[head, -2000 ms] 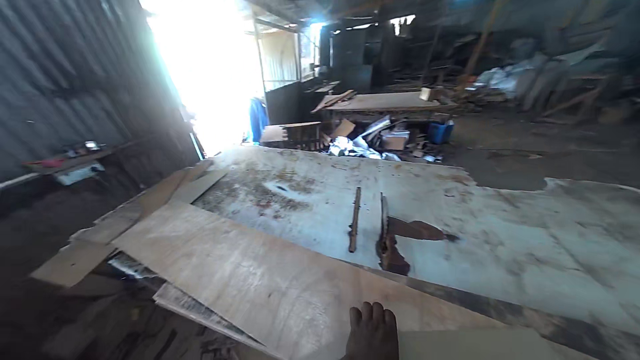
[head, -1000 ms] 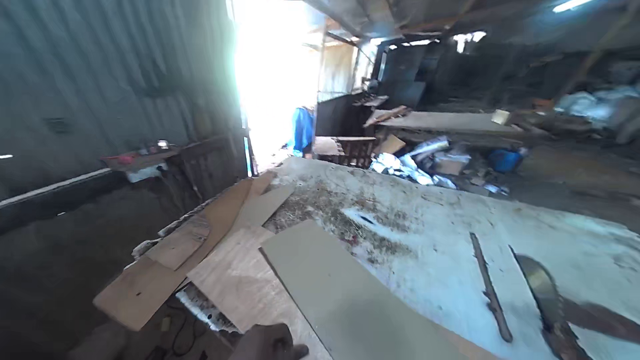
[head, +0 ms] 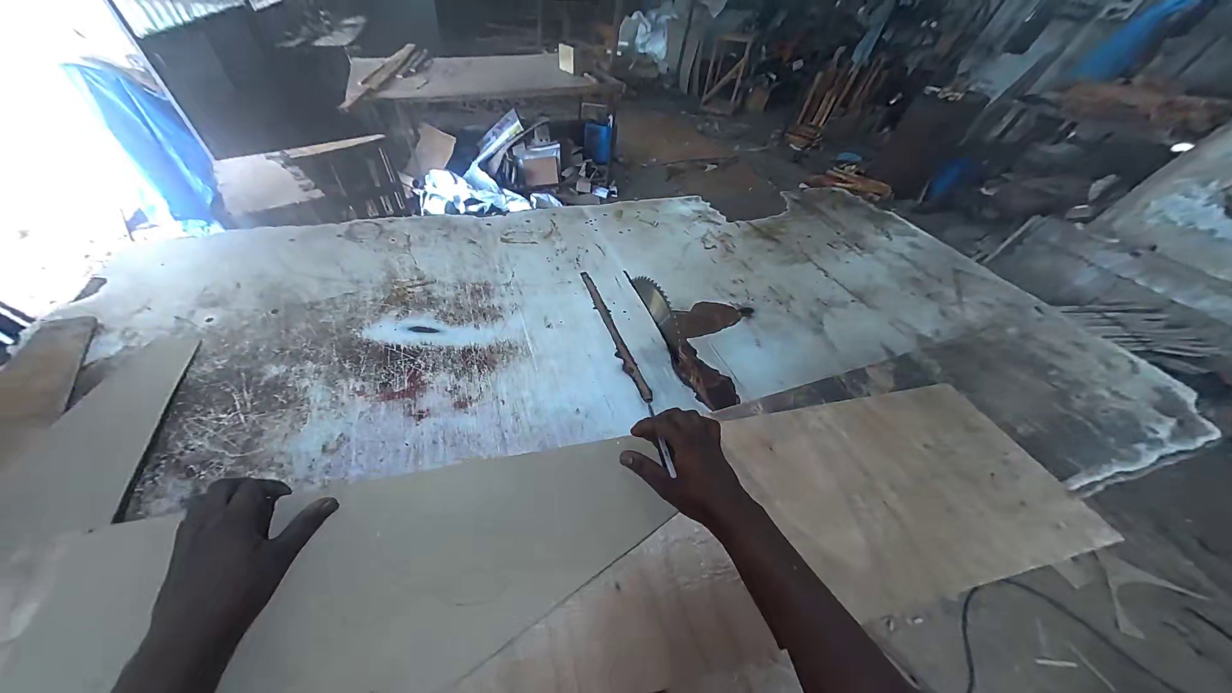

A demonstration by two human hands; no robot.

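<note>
My left hand [head: 231,539] rests with fingers apart on a pale flat board [head: 414,539] at the table's near side. Between the fingers of my right hand [head: 681,457] is a thin pen-like tool [head: 665,452], over the board's far edge. Under that board lies a plywood sheet [head: 895,491], reaching to the right. Beyond my right hand, a circular saw blade [head: 653,300] rises through a slot in the worn table [head: 539,260]. A narrow wooden strip [head: 616,337] lies left of the blade, with a dark, jagged hole beside it.
More board offcuts [head: 96,423] lie at the left of the table. Past its far edge are a heap of scraps and white plastic [head: 472,192], a blue container [head: 598,141] and another workbench [head: 472,77]. A dark cable [head: 968,626] runs over the floor at lower right.
The view has swung to the right. Both hands now show at the pale board, where one hand showed before. The pale board now lies along the table's near edge; a second ago it pointed away from me.
</note>
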